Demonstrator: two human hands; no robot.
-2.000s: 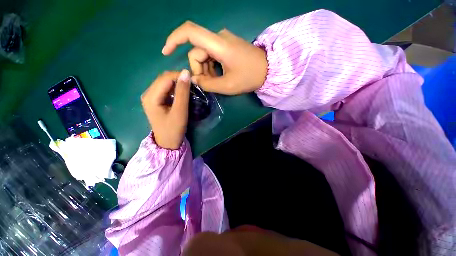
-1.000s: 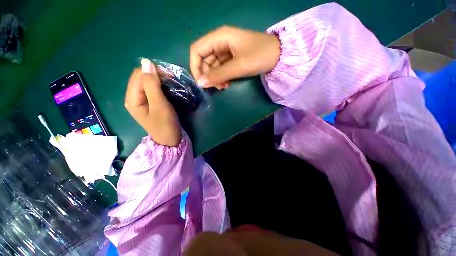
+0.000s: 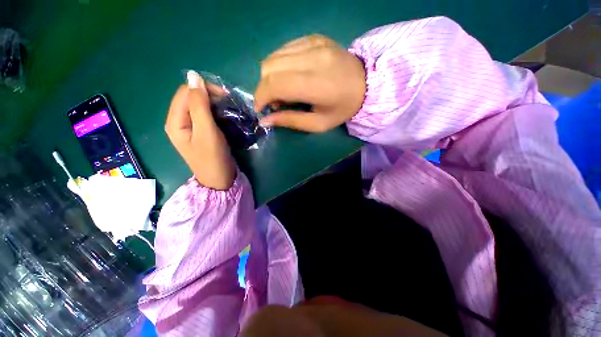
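A clear plastic bag (image 3: 240, 117) with a dark case inside is held over the green bench. The film is shiny and crinkled, and the case's outline is hard to make out. My left hand (image 3: 201, 135) grips the bag's left side, with the thumb on top of the film. My right hand (image 3: 310, 85) is at the bag's right edge, with thumb and fingertips on the film. The fingers partly hide that edge.
A lit smartphone (image 3: 105, 138) lies left on the green bench (image 3: 316, 155). Below it are a white crumpled item (image 3: 122, 204) and a thin white stick (image 3: 64, 164). Glossy clear plastic (image 3: 53, 263) fills the lower left. Another film-wrapped item (image 3: 11, 59) is upper left. A cardboard box (image 3: 567, 62) is upper right.
My left hand has moved left from under my right hand, bringing the bag into fuller view. My right hand's raised finger has come down, and its fingertips now meet the bag's right edge.
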